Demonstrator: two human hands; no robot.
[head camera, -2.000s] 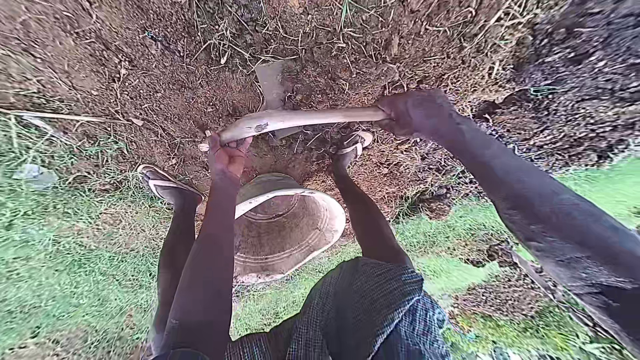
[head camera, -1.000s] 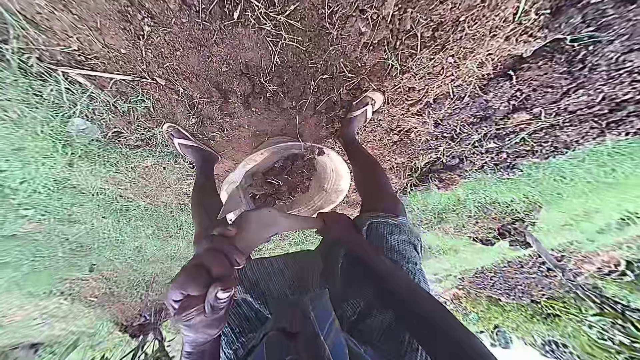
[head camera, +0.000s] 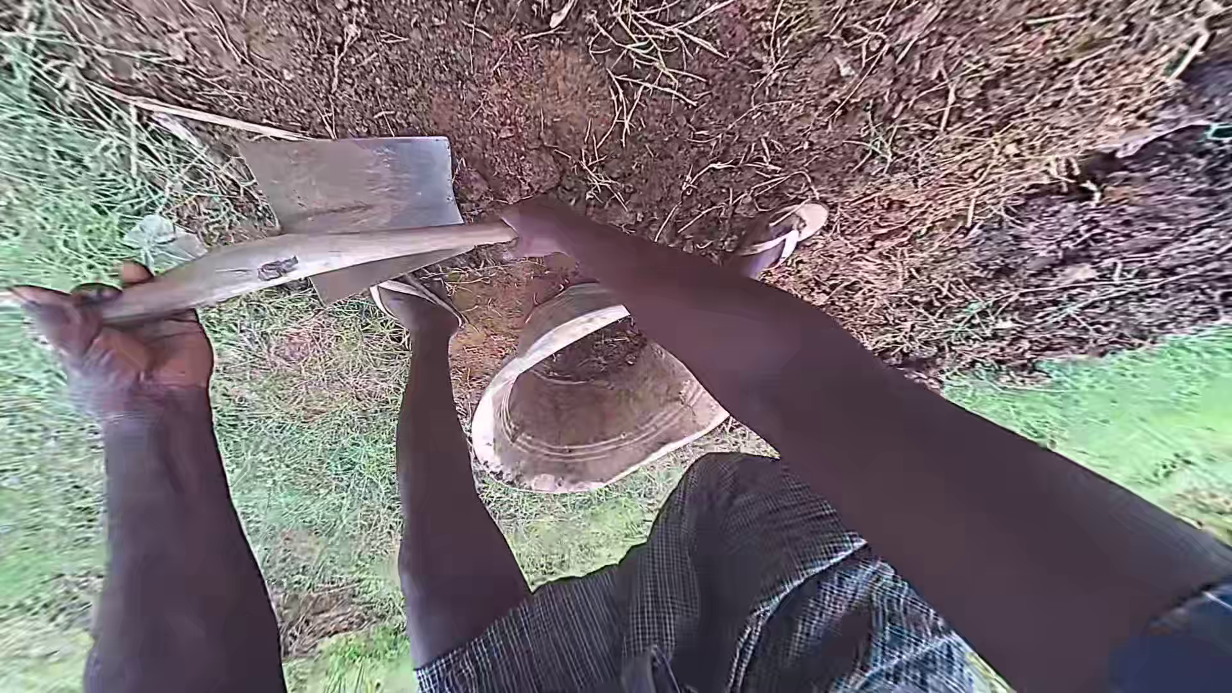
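A hoe with a wide metal blade (head camera: 361, 183) and a pale wooden handle (head camera: 318, 254) is held crosswise over the ground. My left hand (head camera: 144, 346) supports the handle near its left end, palm up with the fingers curled around it. My right hand (head camera: 544, 229) grips the handle to the right of the blade. Below my right forearm stands a worn, dirty basin (head camera: 587, 409) between my legs, with some dark soil (head camera: 602, 351) inside. My forearm hides part of its rim.
My feet in sandals (head camera: 794, 231) stand on either side of the basin. Dark soil with dry stalks (head camera: 654, 87) lies ahead. Grass (head camera: 327, 481) grows at the left and behind. A crumpled clear plastic piece (head camera: 164, 241) lies at the left.
The hoe has moved from over the basin up and to the left, both hands going with it. A heap of soil showed in the basin one second ago; less shows now.
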